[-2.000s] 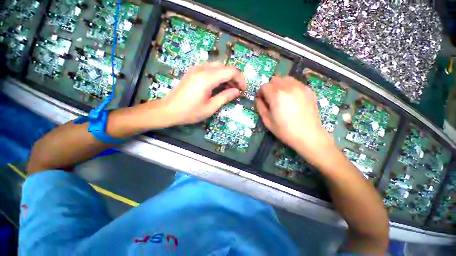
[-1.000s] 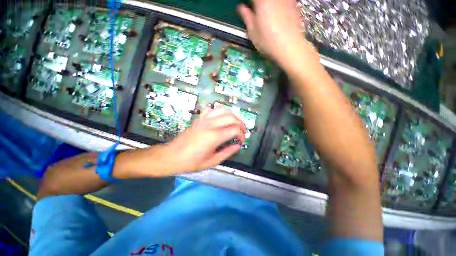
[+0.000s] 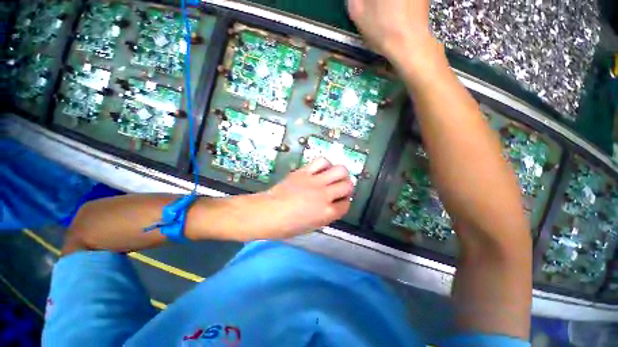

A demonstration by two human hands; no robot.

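Observation:
My left hand (image 3: pixel 301 200) is bare, with a blue strap (image 3: pixel 177 217) on the wrist. It lies over the lower right circuit board (image 3: pixel 333 154) of the middle pallet (image 3: pixel 296 122), fingers curled; whether it holds a part cannot be seen. My right hand (image 3: pixel 389 20) is at the top edge of the picture, beyond the far rail, cut off by the edge. Its fingertips are out of view. Three other green boards of this pallet show fully, one of them at the upper left (image 3: pixel 263 70).
A glittering heap of small metal parts (image 3: pixel 525 47) lies on the green mat (image 3: pixel 318 12) beyond the far rail. More pallets with boards stand left (image 3: pixel 150 114) and right. A blue cord (image 3: pixel 190 101) runs up from the strap. The near rail (image 3: pixel 413 268) passes before my body.
My right hand has gone from the middle pallet to beyond the far rail. My left hand has moved down and right onto the lower right board. The view has shifted slightly.

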